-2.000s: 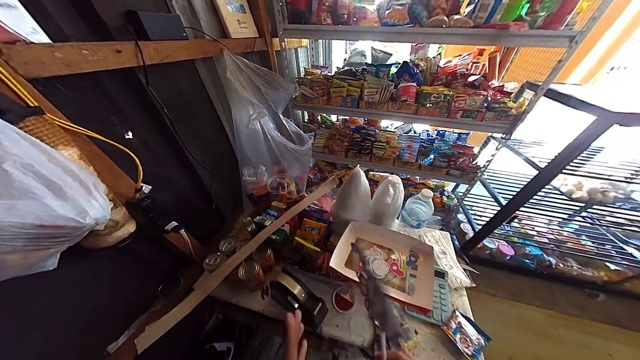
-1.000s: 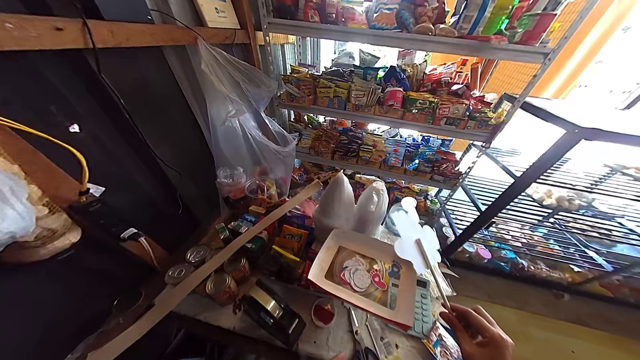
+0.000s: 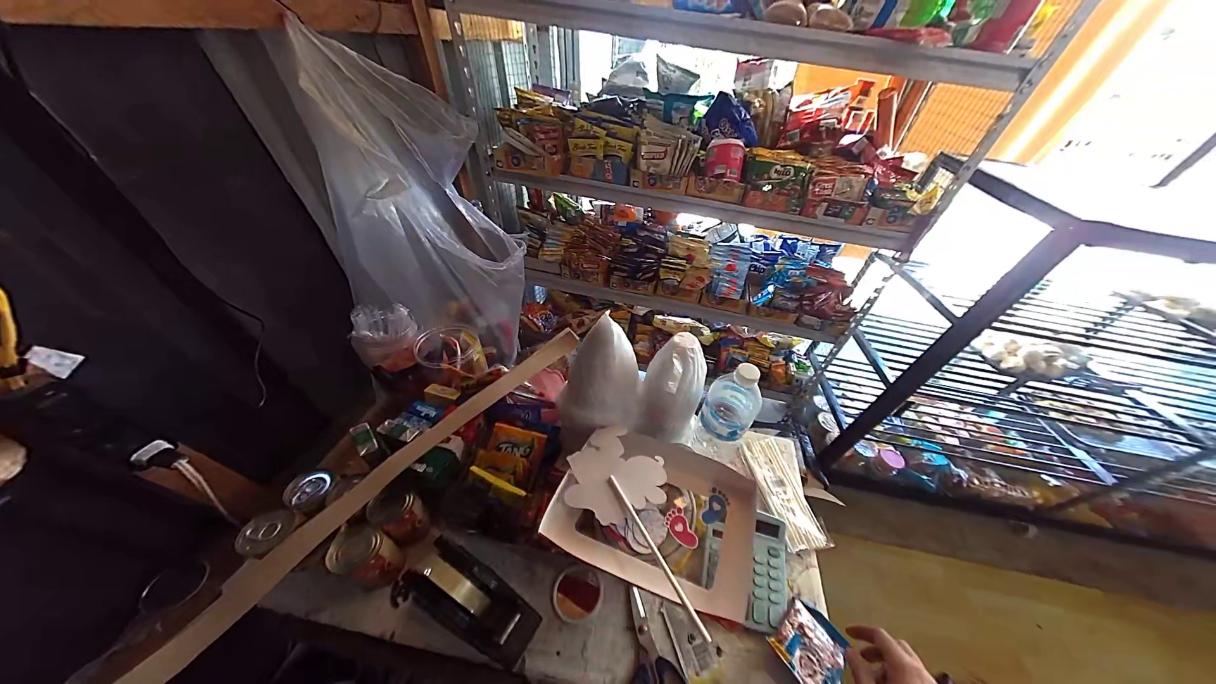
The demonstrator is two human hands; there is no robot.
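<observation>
My right hand is at the lower right edge, its fingertips beside a blue and white printed packet; whether it touches or grips the packet is unclear. My left hand is out of view. A white flower-shaped paper cutout on a stick lies across a pale box with a window. Round and footprint-shaped cutouts show in the box. A light green calculator sits at the box's right side. Scissors lie below the box, near a small round container and a black tape dispenser.
Tin cans stand at the left, beside a long cardboard strip. Two filled white plastic bags and a water bottle stand behind the box. A metal shelf holds packets; a black wire rack is at the right.
The cutout on the stick, near my right hand a second ago, now lies over the box. My right hand is lower and apart from the stick. My left hand, seen two seconds ago, has left view.
</observation>
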